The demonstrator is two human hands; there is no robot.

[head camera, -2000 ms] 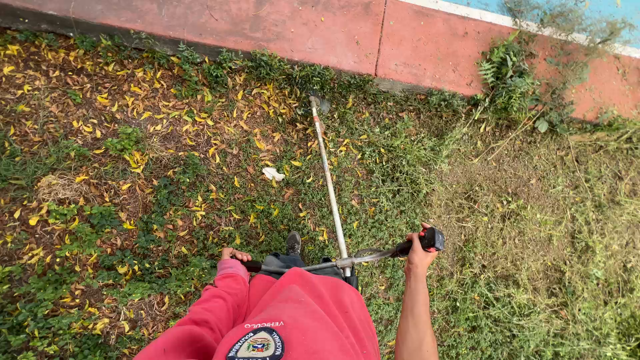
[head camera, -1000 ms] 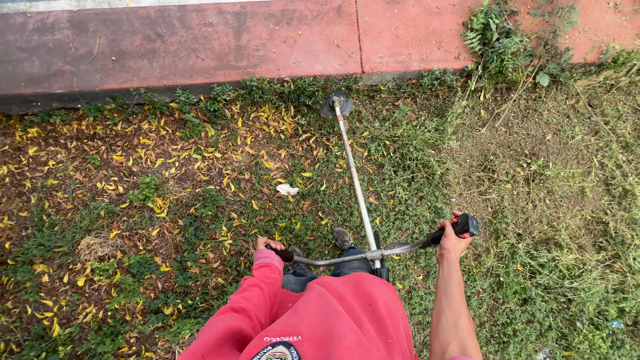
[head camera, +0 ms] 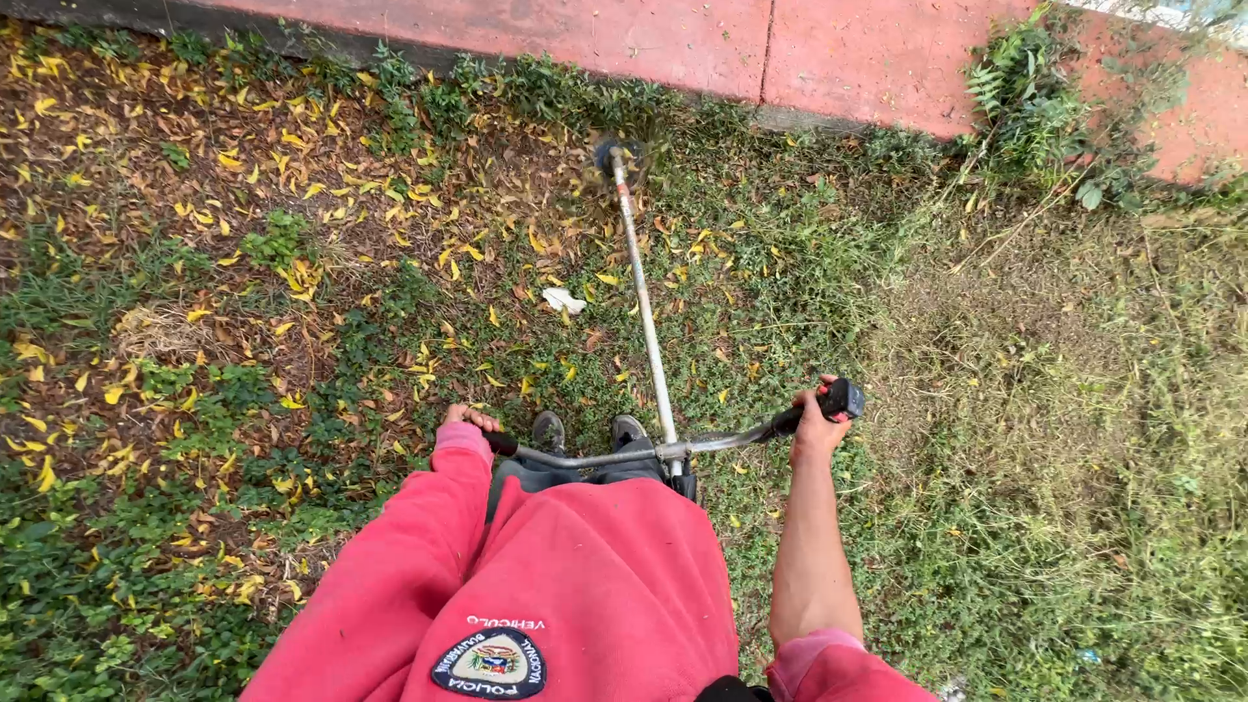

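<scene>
A brush cutter's pale metal shaft (head camera: 643, 302) runs from my waist away to its dark cutting head (head camera: 616, 158), which is at the weeds along the kerb. The curved metal handlebar (head camera: 585, 458) crosses the shaft in front of my legs. My left hand (head camera: 472, 419) is closed around the black grip at the bar's left end. On the right, my right hand (head camera: 817, 424) holds the black control grip (head camera: 840, 400), which has red parts. The engine is not in view.
A red-painted concrete slab (head camera: 877, 58) with a raised edge borders the weeds. A leafy plant (head camera: 1033, 107) leans over it at the right. A white scrap (head camera: 564, 300) lies left of the shaft, among fallen yellow leaves. My shoes (head camera: 549, 431) stand behind the handlebar.
Since a second ago the cutting head has swung left along the kerb, and both hands have moved left with the handlebar. The view has also shifted.
</scene>
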